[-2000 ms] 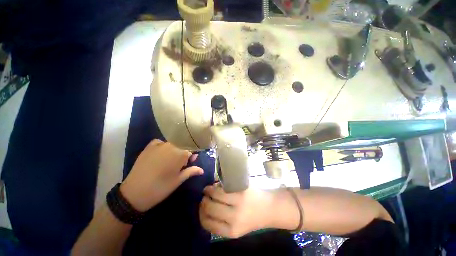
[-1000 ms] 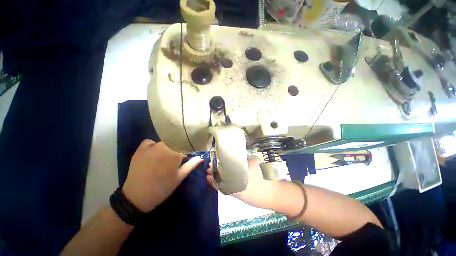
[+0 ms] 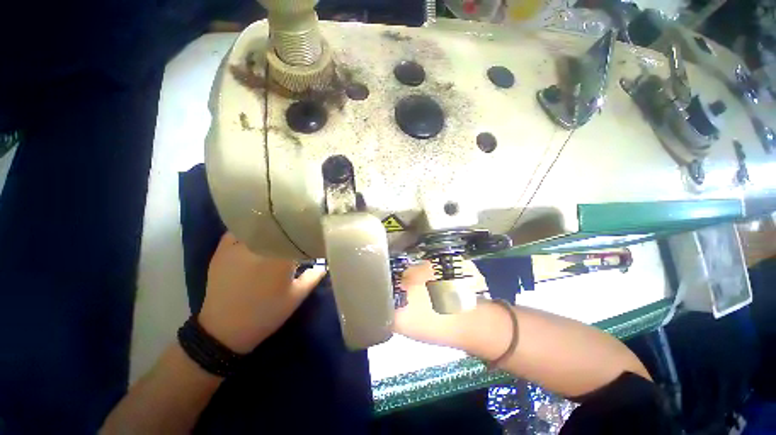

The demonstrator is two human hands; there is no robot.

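Observation:
The cream sewing machine head (image 3: 374, 161) fills the middle, with black plugs and oily stains. Dark navy fabric (image 3: 298, 365) lies under and in front of my left hand and shows left of the head. My left hand (image 3: 251, 289) rests on the fabric beside the guard, thumb towards the needle area; its fingertips are partly hidden by the head. My right hand (image 3: 425, 306) is behind the thread take-up guard (image 3: 362, 285) and the tension assembly (image 3: 448, 263), so its fingers are mostly hidden. The needle and presser foot are not clearly visible.
Thread snips (image 3: 596, 261) lie on the white table (image 3: 425, 361) at the right, near a small dark fabric piece (image 3: 508, 273). A clear box (image 3: 719, 272) stands at the table's right end. The table's green edge (image 3: 434, 385) runs below my right forearm. More dark cloth (image 3: 77, 212) hangs at the left.
The view has shifted, so the machine head appears further left and larger. My right hand has moved from the fabric in front of the guard to behind it. My left hand stays on the fabric.

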